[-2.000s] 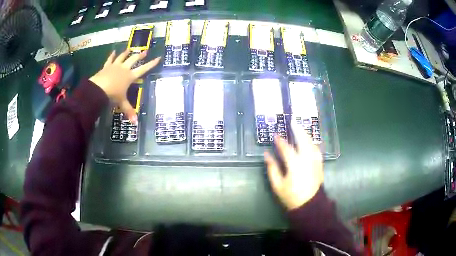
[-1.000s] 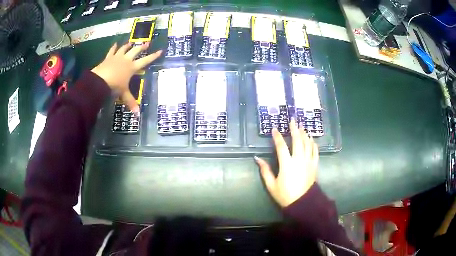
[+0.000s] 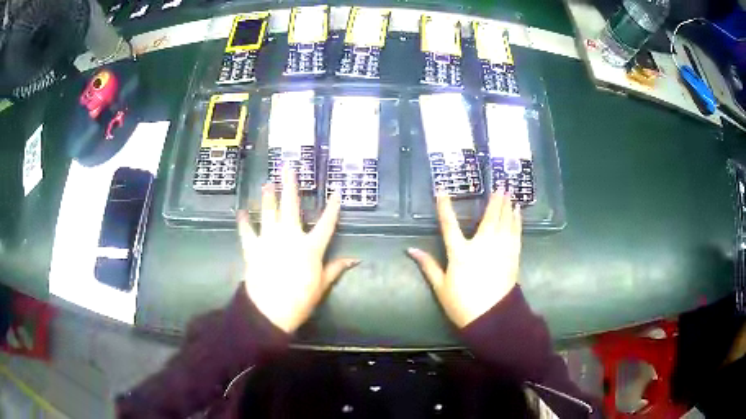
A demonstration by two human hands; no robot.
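Several keypad phones lie face up in two rows in a clear blister tray [image 3: 393, 223]. The two leftmost phones, the front one [image 3: 221, 143] and the back one [image 3: 243, 49], have dark screens with yellow edges. The other screens glare white, such as the front middle phone [image 3: 353, 151]. My left hand [image 3: 290, 254] has its fingers spread, fingertips at the lower keys of the second and third front phones. My right hand [image 3: 474, 254] is also spread, fingertips at the lower ends of the two right front phones. Neither hand grips anything.
A black smartphone [image 3: 124, 229] lies on white paper [image 3: 78, 237] at left, near a red figure [image 3: 100, 94] and a fan [image 3: 33, 49]. A water bottle [image 3: 631, 29] and a blue-handled tool [image 3: 697, 88] are at upper right. A red stool [image 3: 642, 372] stands below right.
My left hand has left the leftmost phones and moved right and nearer, to the second and third front phones, uncovering the dark-screened phones and black smartphone. My right hand stays near the right phones.
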